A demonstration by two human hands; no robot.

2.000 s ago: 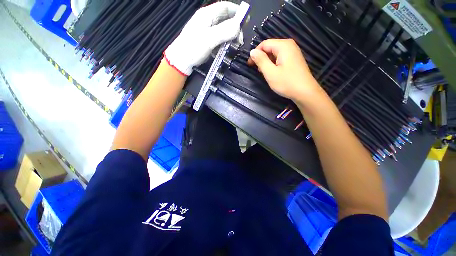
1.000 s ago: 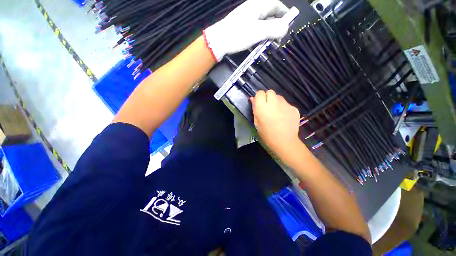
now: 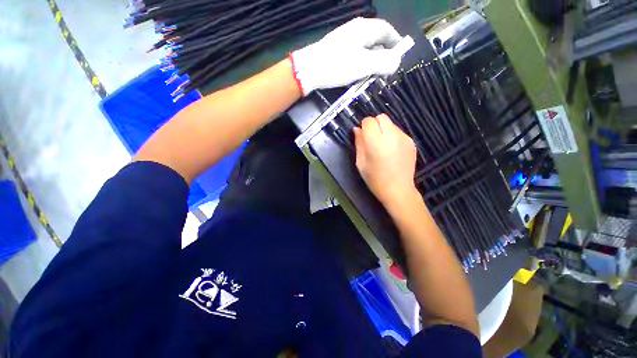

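Note:
My left hand [image 3: 353, 56], in a white knitted glove with a red cuff, holds the silver loading bar [image 3: 335, 112] near its upper end. The bar lies slanted over the dark table plate, with several black cables seated along it. My bare right hand [image 3: 385, 154] is closed around black cables just below the bar; its fingertips are partly hidden. A row of black cables [image 3: 447, 133] with stripped coloured ends lies on the plate to the right of my right hand.
A thick black cable heap [image 3: 237, 42] lies at the upper left. The green press beam [image 3: 527, 77] with a white warning label stands at the right. A white bucket [image 3: 497, 311] is at the lower right. Blue crates [image 3: 143, 105] stand below the table edge.
The bar in my left hand has tilted flatter and shifted right since two seconds ago. My right hand has moved lower and closed on cables by the bar. The view has turned towards the press.

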